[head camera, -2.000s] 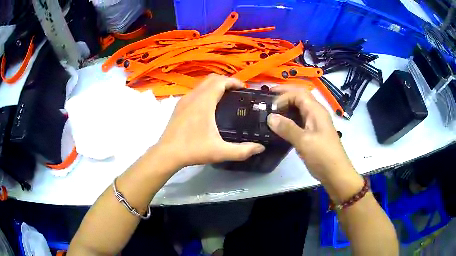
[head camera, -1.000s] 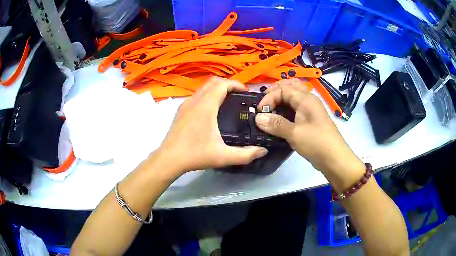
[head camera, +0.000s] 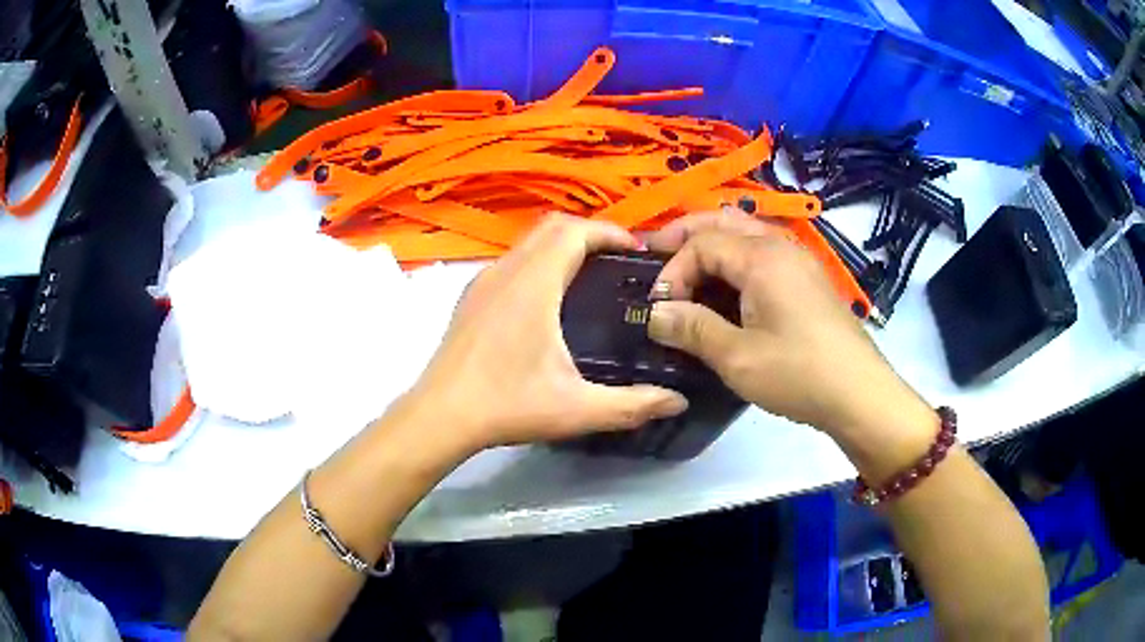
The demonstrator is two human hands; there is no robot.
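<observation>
A black power bank (head camera: 609,329) stands on the white bench in front of me, its face with small marks and ports turned up toward me. My left hand (head camera: 521,345) is wrapped around its left side, with the thumb along the near edge. My right hand (head camera: 766,314) is over the right part of the face. Its thumb and index finger pinch a small metal-tipped cable connector (head camera: 661,291) at the face. The rest of that cable is hidden by my right fingers.
Orange carry straps (head camera: 502,163) lie heaped behind the power bank, with black charging cables (head camera: 879,188) to their right. A blue bin (head camera: 753,63) is behind. Crumpled white bags (head camera: 283,320) lie left. Another black unit (head camera: 1001,295) stands right; strapped black units (head camera: 101,301) are far left.
The connector in my right fingers has shifted slightly left and down on the face. My left hand keeps its hold on the power bank. The whole view has shifted a little.
</observation>
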